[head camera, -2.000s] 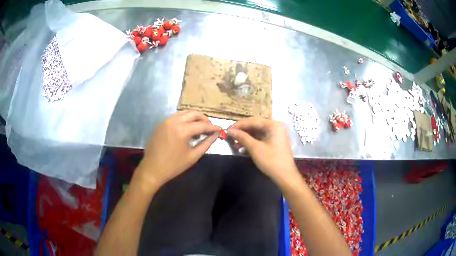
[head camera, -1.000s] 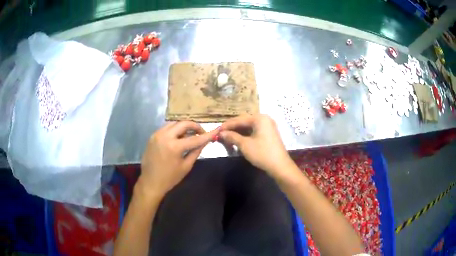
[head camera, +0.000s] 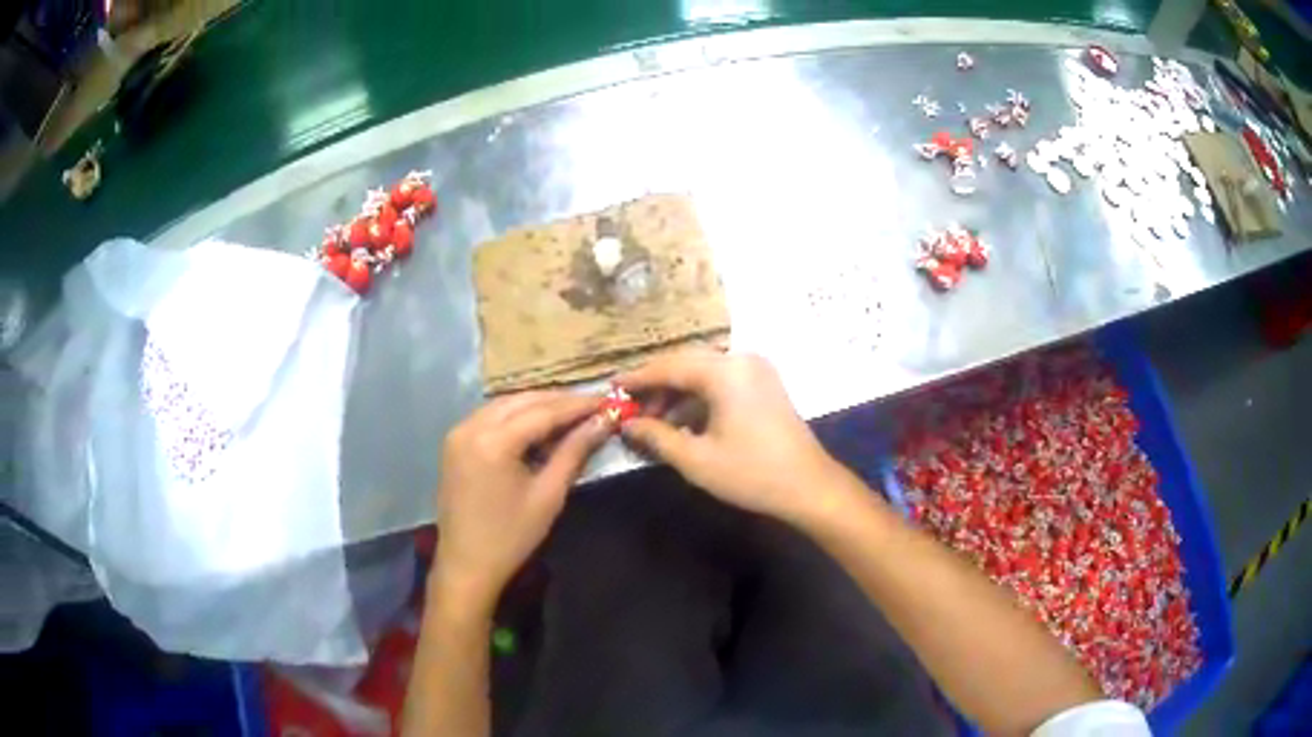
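Observation:
A small red-and-white figure (head camera: 619, 409) is held between the fingertips of both hands, just in front of the cardboard pad's near edge. My left hand (head camera: 515, 468) pinches it from the left. My right hand (head camera: 727, 428) pinches it from the right; its curled fingers hide whatever else may be in it. The brown cardboard pad (head camera: 533, 310) lies on the steel bench, with a whitish glue blob (head camera: 607, 255) in a dark stain. Finished-looking figures (head camera: 379, 231) are piled behind the bag, left of the pad.
A white plastic bag (head camera: 266, 490) with speckled pieces lies at left. Tiny parts (head camera: 846, 308), a figure cluster (head camera: 951, 256) and many white discs (head camera: 1137, 151) lie at right. A blue tote (head camera: 1183, 526) full of red-and-white pieces stands below. The green belt (head camera: 432, 58) runs behind.
The view has turned, so the bench now slopes up to the right. The figure between the fingertips shows more of its red body and white bits. Both hands still hold it at the pad's near edge.

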